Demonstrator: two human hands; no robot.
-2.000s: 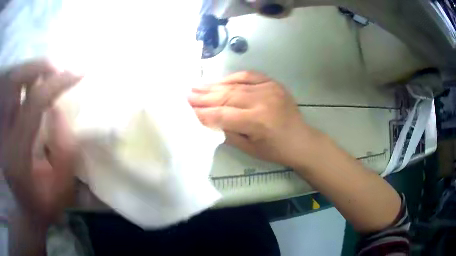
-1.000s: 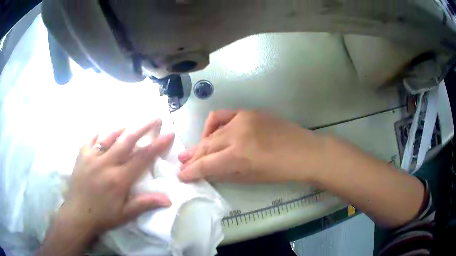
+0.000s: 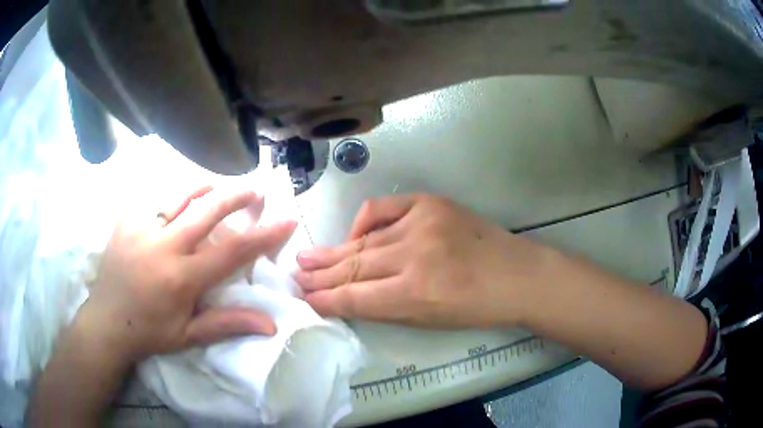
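Observation:
A white garment piece (image 3: pixel 301 351) lies bunched on the machine bed, its edge running up to the dark presser foot (image 3: pixel 299 167); its upper part glares under the lamp. My left hand (image 3: pixel 180 276) lies on the cloth with fingers spread, left of and below the foot. My right hand (image 3: pixel 418 263) rests flat at the cloth's right edge, fingertips touching it. Neither hand visibly pinches the cloth. The needle cannot be made out.
The machine head and arm (image 3: pixel 468 42) span the top. A round bed screw (image 3: pixel 351 155) is right of the foot. A printed scale (image 3: pixel 452 365) runs along the near table edge. White tape strips (image 3: pixel 711 226) hang at the right end. More white cloth (image 3: pixel 33 251) lies at the left.
Since the first frame, my left hand has come in from the left onto the cloth, and the machine head and foot have come into view. Over the last second both hands have barely moved.

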